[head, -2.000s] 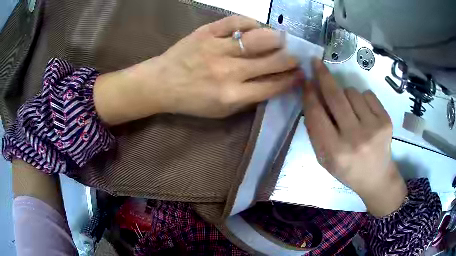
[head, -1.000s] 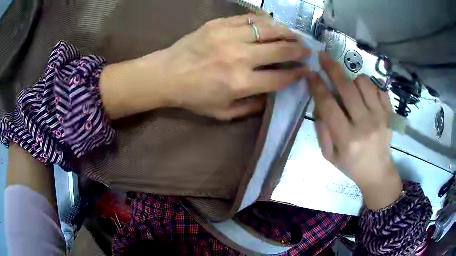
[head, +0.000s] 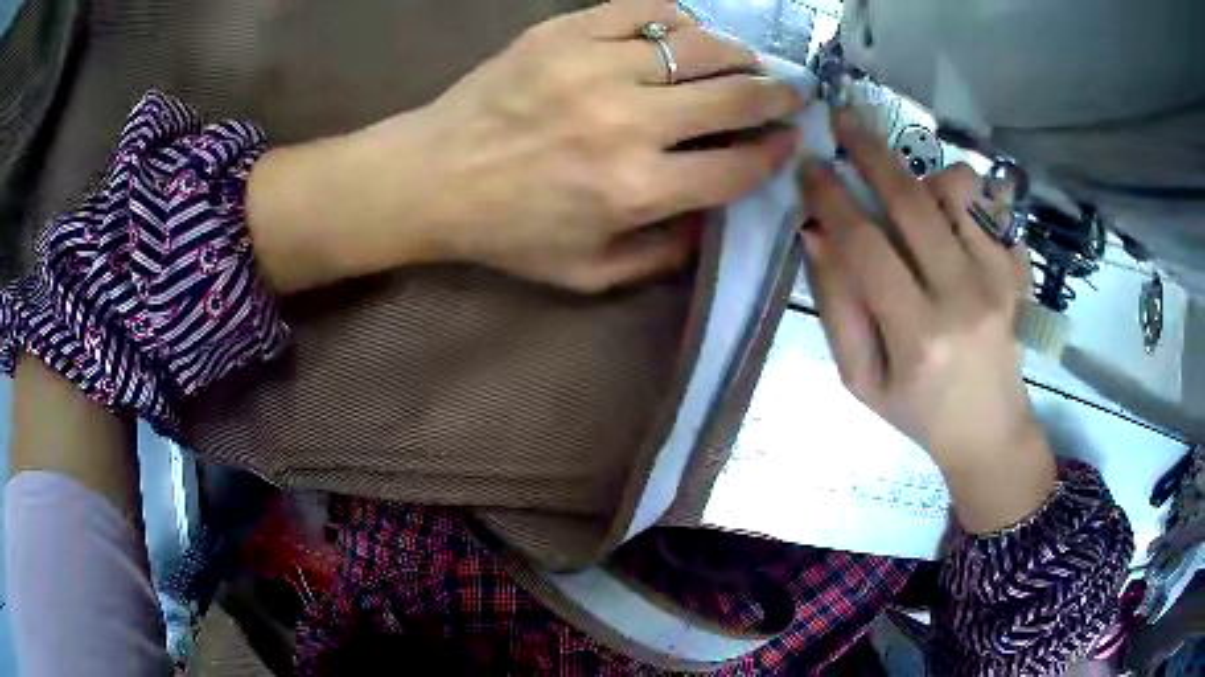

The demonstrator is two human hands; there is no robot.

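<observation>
The brown ribbed panel (head: 449,397) lies over the left and middle of the white machine table. A pale facing strip (head: 720,318) runs along its right edge, with brown fabric on both sides, and its lower part loops over the apron. My left hand (head: 568,159) lies flat on the panel, palm down, fingertips on the strip's upper end. My right hand (head: 932,291) has its thumb and fingertips at the strip's right edge, close to my left fingertips. The presser foot area is partly hidden by my hands and the machine head, so the needle is not clear.
The grey machine head (head: 1044,79) fills the upper right, with metal thread guides (head: 1057,238) below it. The white table (head: 833,450) shows ruler markings right of the strip. A checked apron (head: 436,582) is below. Another pale-sleeved arm (head: 82,569) shows at the lower left.
The panel and strip have shifted slightly up the picture, toward the machine head, with both hands staying at the strip's upper end. The machine head appears slightly shifted in view.
</observation>
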